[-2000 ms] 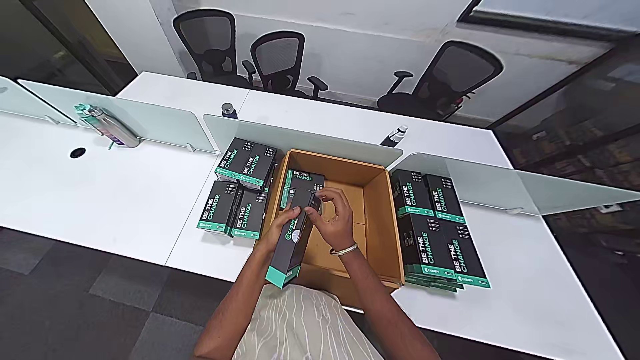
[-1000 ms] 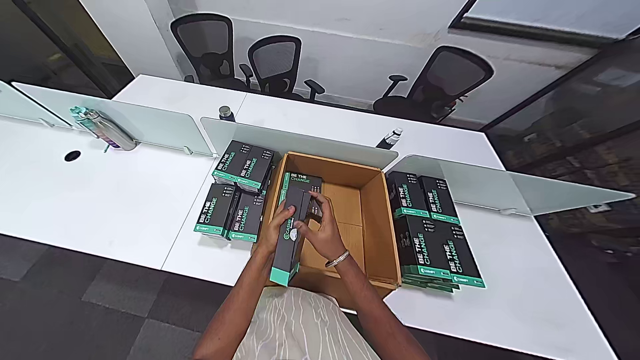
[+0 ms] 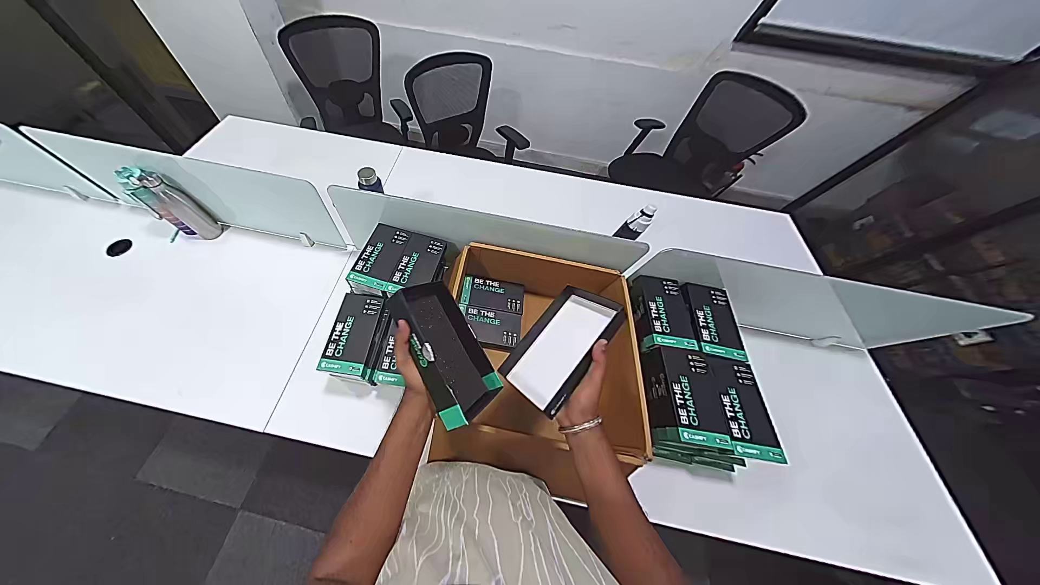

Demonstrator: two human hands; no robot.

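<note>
My left hand (image 3: pixel 412 361) grips one half of a small black and green cardboard box (image 3: pixel 447 349), its hollow dark inside facing up. In my right hand (image 3: pixel 587 382) is the other half (image 3: pixel 562 349), a black tray with a white inside. The two halves are apart, both tilted over a large open brown carton (image 3: pixel 638 382). Inside the carton, at its back left, lie black printed boxes (image 3: pixel 494 325). More such boxes are stacked left (image 3: pixel 349 333) and right (image 3: pixel 691 390) of the carton.
Frosted glass dividers (image 3: pixel 487 227) run behind the carton along the white desk (image 3: pixel 309 398). A metal bottle (image 3: pixel 187 211) stands at the left; two more bottles, one dark (image 3: pixel 370 180) and one black and white (image 3: pixel 635 223), are beyond the divider. Mesh chairs (image 3: pixel 451 93) are at the far side.
The box that both hands held closed over the carton is now in two halves. My hands have moved apart, one half in each, and the white inside shows on the right.
</note>
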